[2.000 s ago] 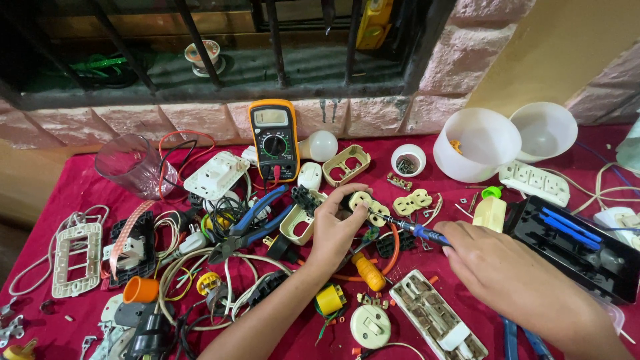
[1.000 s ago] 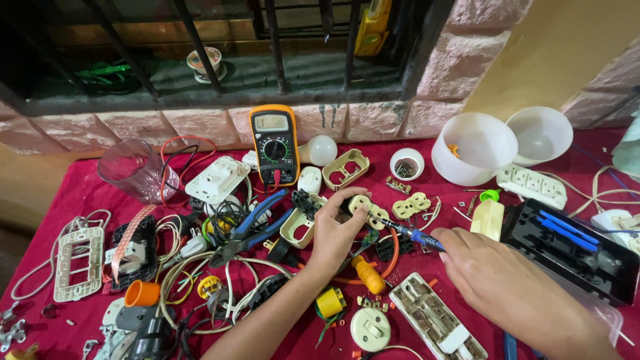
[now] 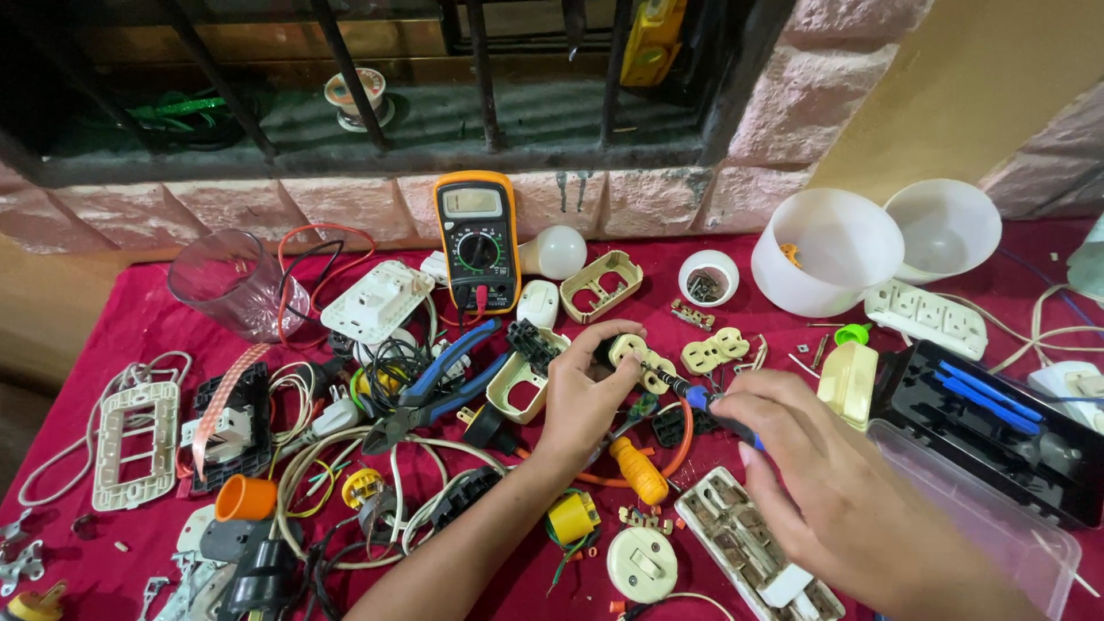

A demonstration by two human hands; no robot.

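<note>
My left hand [image 3: 591,388] grips a cream electrical outlet insert [image 3: 660,373] between thumb and fingers, with a dark part behind it. In my right hand [image 3: 789,440] is a blue-and-black screwdriver [image 3: 697,394], its shaft pointing left onto the middle of the insert. The exact contact of the tip is too small to tell. A similar cream outlet insert [image 3: 716,349] lies just right of the held one. Below my hands are an orange-handled screwdriver [image 3: 638,470] and an opened white power strip housing [image 3: 733,526].
Blue-handled pliers [image 3: 440,375], tangled cables and plugs crowd the left. A multimeter [image 3: 477,241] leans against the brick wall beside a light bulb [image 3: 561,252]. White tubs [image 3: 824,250], a small cup of screws [image 3: 709,278] and a black tool case [image 3: 992,431] are at the right; a round switch [image 3: 642,565] lies in front.
</note>
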